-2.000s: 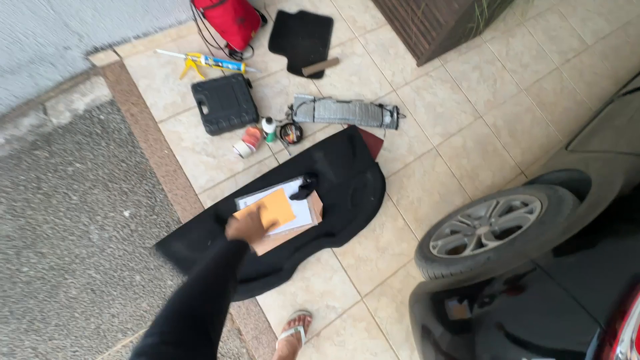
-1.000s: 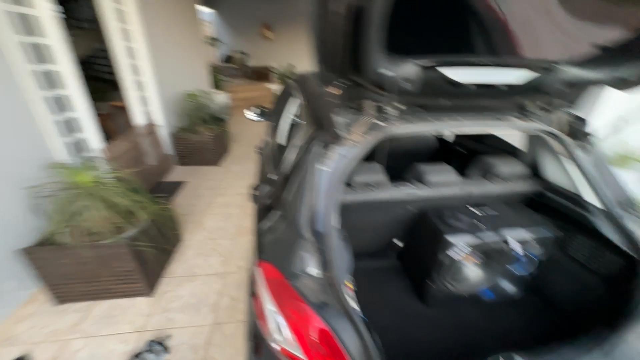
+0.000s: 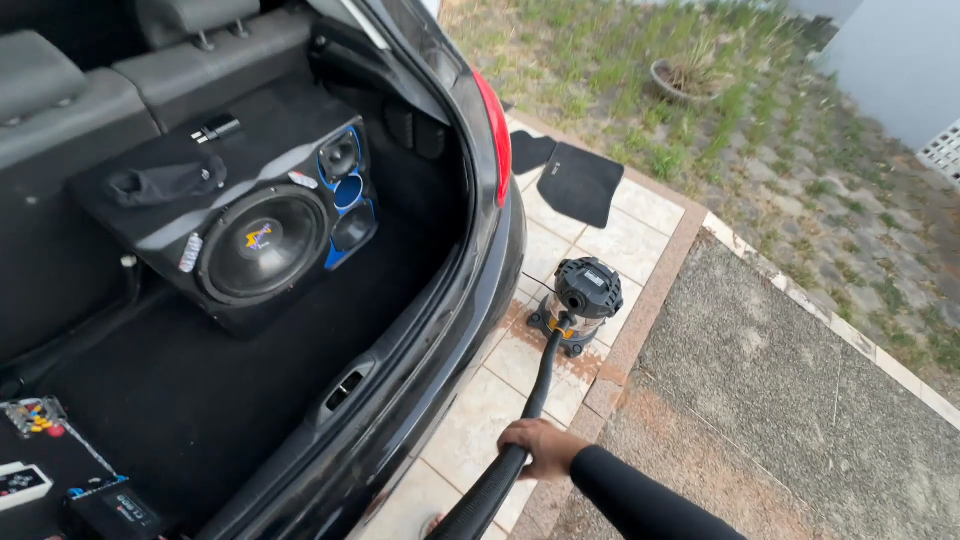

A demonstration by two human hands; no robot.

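Note:
My right hand [image 3: 541, 448], in a long black sleeve, is closed around the black corrugated hose [image 3: 541, 375] of a canister vacuum cleaner [image 3: 587, 292]. The vacuum stands upright on the tiles beside the car's rear bumper, with the hose fixed to its front. The near part of the hose runs out of view at the bottom edge. My left hand is not in view. To the left, the open car trunk [image 3: 150, 375] holds a speaker box with a large subwoofer [image 3: 262, 244]. A dark cloth item [image 3: 166, 182] and a small black adapter [image 3: 216, 129] lie on the box.
An amplifier [image 3: 124, 510] and a game controller [image 3: 22, 484] are at the trunk's lower left. Dark floor mats [image 3: 581, 184] lie on the tiles past the red tail light [image 3: 493, 139]. Rough pavement [image 3: 750, 375] and a grassy strip with a round planter [image 3: 686, 81] are at right.
The view has swung from the items on the floor, past the open trunk, to the trunk and vacuum. My right hand now holds the vacuum hose.

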